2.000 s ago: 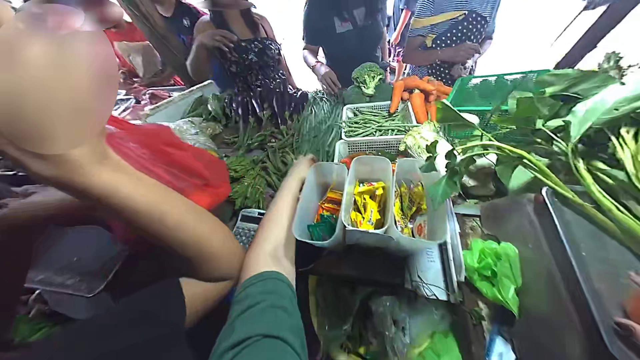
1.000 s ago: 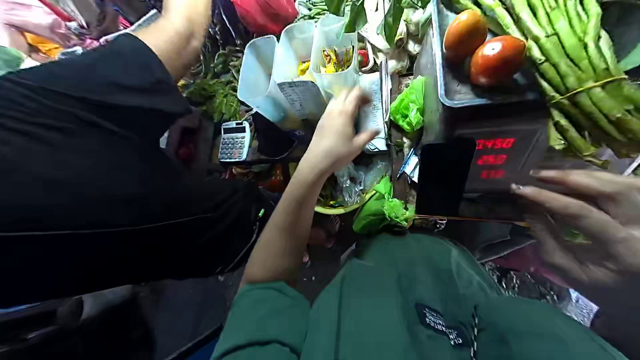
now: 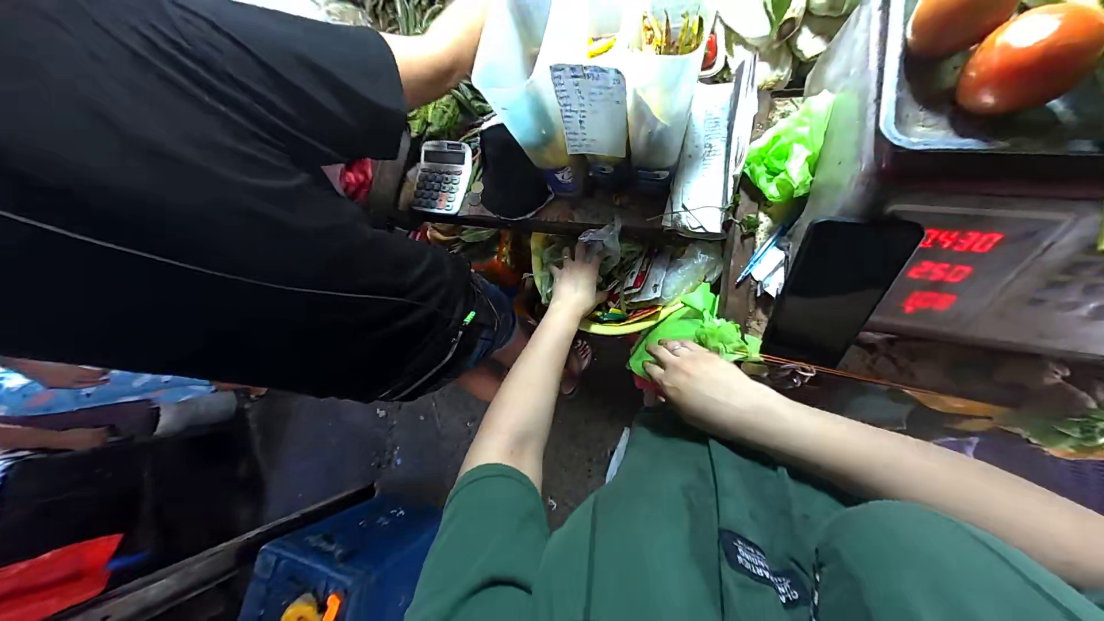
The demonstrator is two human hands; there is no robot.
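Observation:
My left hand (image 3: 580, 283) reaches into a yellow-rimmed basket (image 3: 634, 325) under the wooden shelf, its fingers at a clear plastic bag (image 3: 601, 245); whether it grips the bag I cannot tell. Packets and more clear plastic (image 3: 693, 269) lie beside it in the basket. My right hand (image 3: 690, 373), with a ring on one finger, rests on green plastic bags (image 3: 690, 326) at the basket's right edge; its fingertips are partly hidden, so a grip cannot be told.
Above the basket stand translucent plastic containers (image 3: 651, 112), a calculator (image 3: 442, 177) and a paper pad (image 3: 703, 155). To the right are a black phone (image 3: 841, 289) and a digital scale (image 3: 975, 259) with tomatoes (image 3: 1031, 60) on its tray. A person in black trousers (image 3: 216, 198) is close on the left.
My left hand has moved from beside the containers down into the basket. My right hand has moved left from near the scale's display onto the green plastic bags.

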